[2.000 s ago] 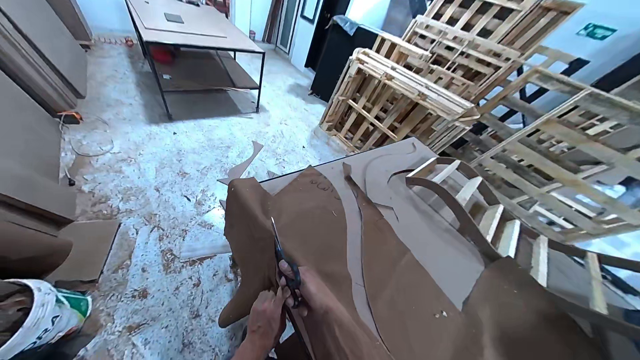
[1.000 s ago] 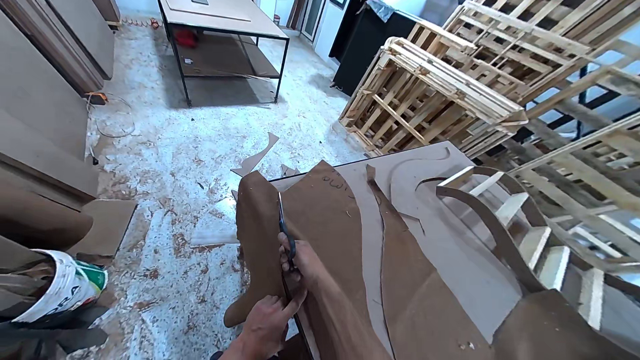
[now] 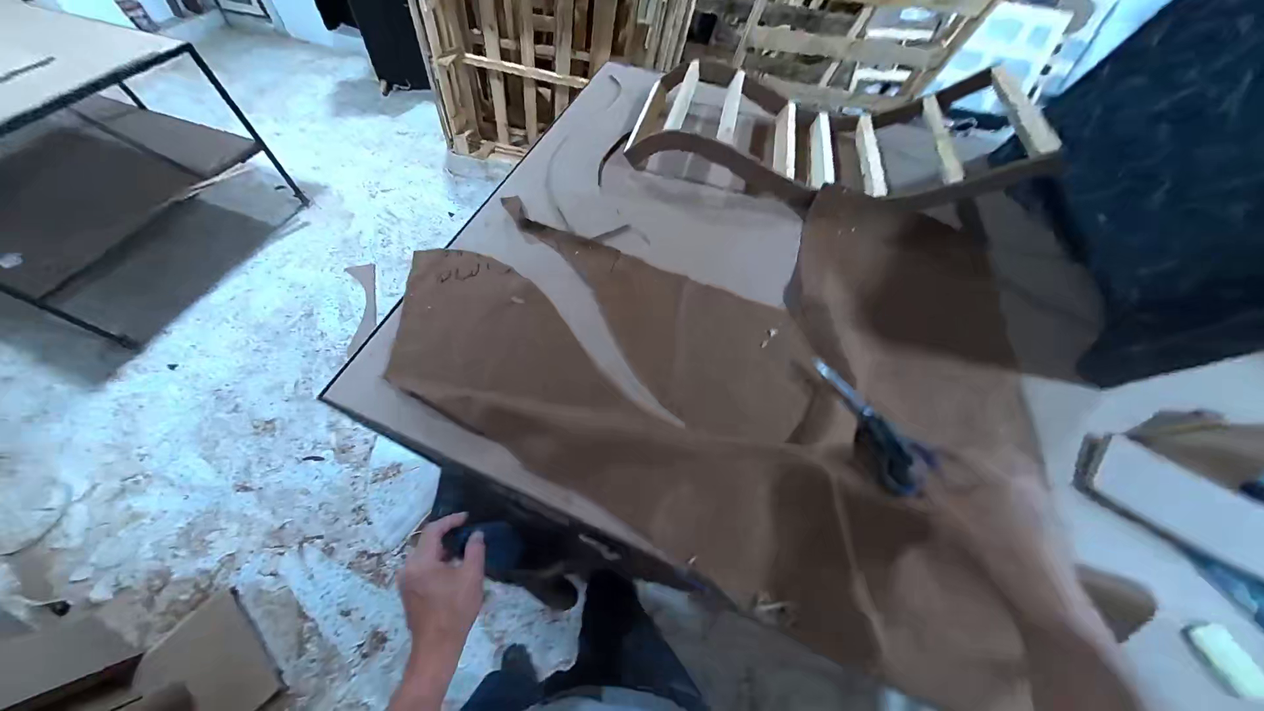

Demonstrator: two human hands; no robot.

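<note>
Brown fabric [image 3: 731, 365], soft and creased, lies in cut pieces over the table [image 3: 444, 444], with some handwriting near its left corner. My right hand [image 3: 948, 479], blurred, holds dark-handled scissors [image 3: 869, 430] above the fabric on the right; their blades point up and left. My left hand [image 3: 441, 578] is off the table's near-left edge, fingers apart, with nothing seen in it. A curved wooden frame with pale slats [image 3: 825, 148] rests on the far part of the table.
Wooden frames [image 3: 553, 69] stand behind the table. A second table [image 3: 99, 59] with a lower shelf is at the far left. Cardboard [image 3: 207, 657] lies on the floor at lower left. Dark plastic sheeting [image 3: 1175, 178] hangs at the right, near a white block [image 3: 1224, 657].
My left hand has come off the fabric and away from my right hand. The scissors have moved right, away from the fabric's left edge. The view has swung right.
</note>
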